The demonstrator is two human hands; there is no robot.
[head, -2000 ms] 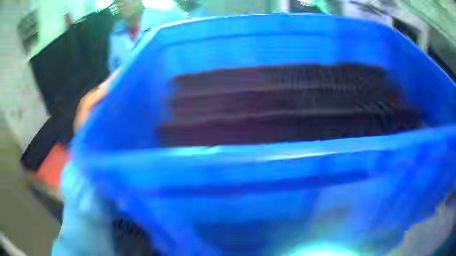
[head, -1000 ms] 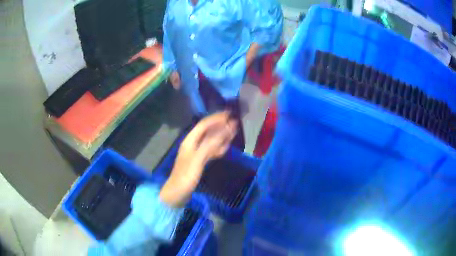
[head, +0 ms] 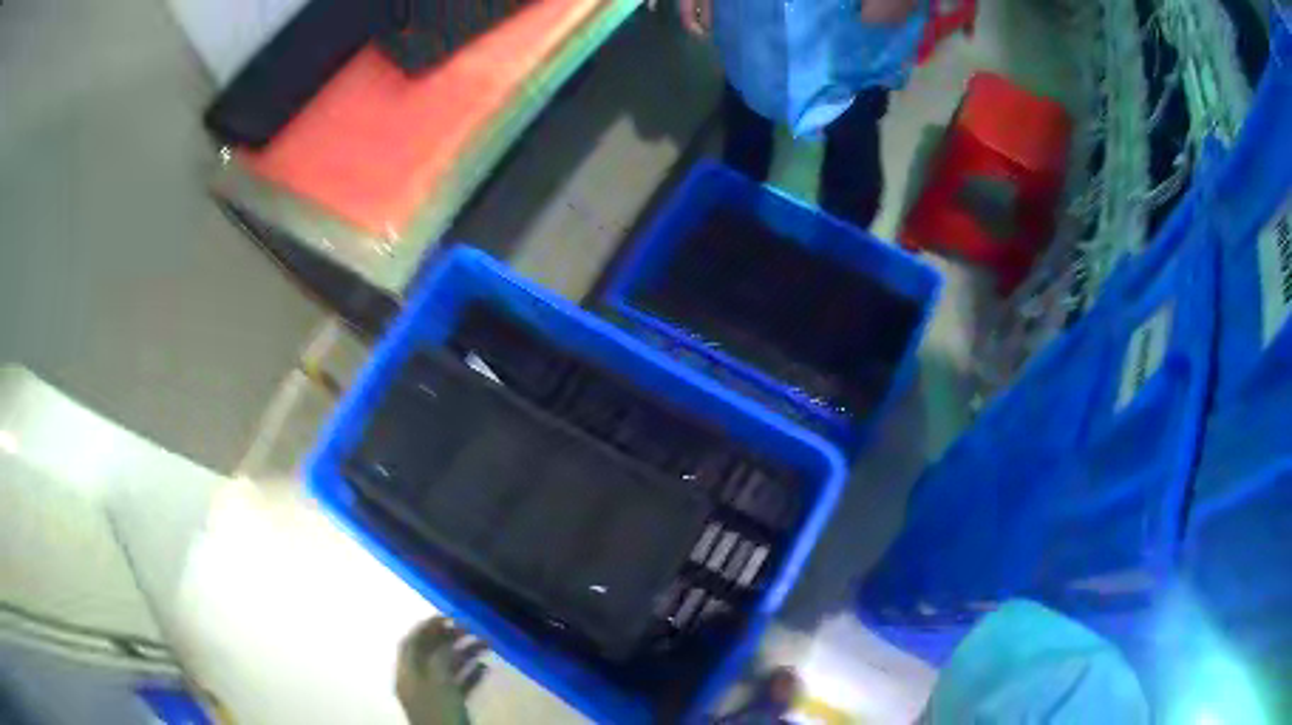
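A blue bin (head: 380, 371) stands in front of me. A wide black divided tray (head: 531, 496) lies in it, over rows of dark packed devices (head: 758, 496); a few near the right end glint white. My left hand (head: 437, 673) is beside the bin's near left rim, fingers apart, with nothing seen in it. My right hand (head: 765, 697) is small, dark and blurred at the bin's near right corner, cut off by the bottom edge; its grip cannot be told. My light-blue right sleeve shows at the lower right.
Behind is a second blue bin (head: 921, 290) with dark contents. A bench with an orange-red mat (head: 361, 142) and black trays is at upper left. A person in a light-blue smock (head: 815, 57) stands at the back near a red stool (head: 999, 156). Stacked blue bins (head: 1077, 453) rise at right.
The view has swung down and left, from the raised bin stack to the floor bins. My left hand has moved from mid-air down beside the near bin. My right sleeve has come into view.
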